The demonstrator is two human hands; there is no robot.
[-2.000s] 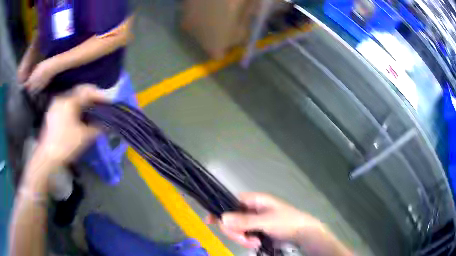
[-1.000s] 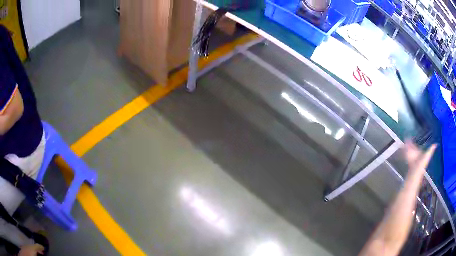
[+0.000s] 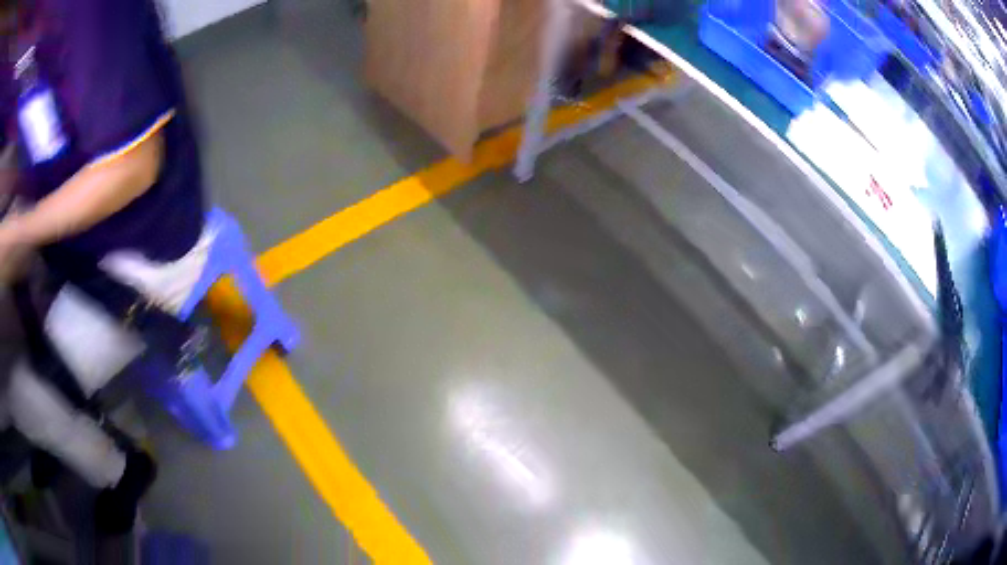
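Neither of my hands is in the picture. A dark strip, likely black cables [image 3: 946, 270], lies on the green-topped table [image 3: 977, 353] near its edge at the right. It is blurred. Another dark bundle with small pale tips [image 3: 182, 337] lies across the lap of the seated person at the left and hangs by the stool. How far it reaches is hard to tell.
A person in a purple polo shirt [image 3: 116, 110] sits on a blue stool [image 3: 265, 315] at the left. Blue bins [image 3: 762, 55] and white sheets [image 3: 872, 182] are on the table. A brown cabinet [image 3: 425, 72] stands behind. Grey table legs reach the yellow-lined floor.
The cable bundle held by both hands two seconds ago is gone from view. The hand at the table's right edge one second ago has left the picture. The view has swung left.
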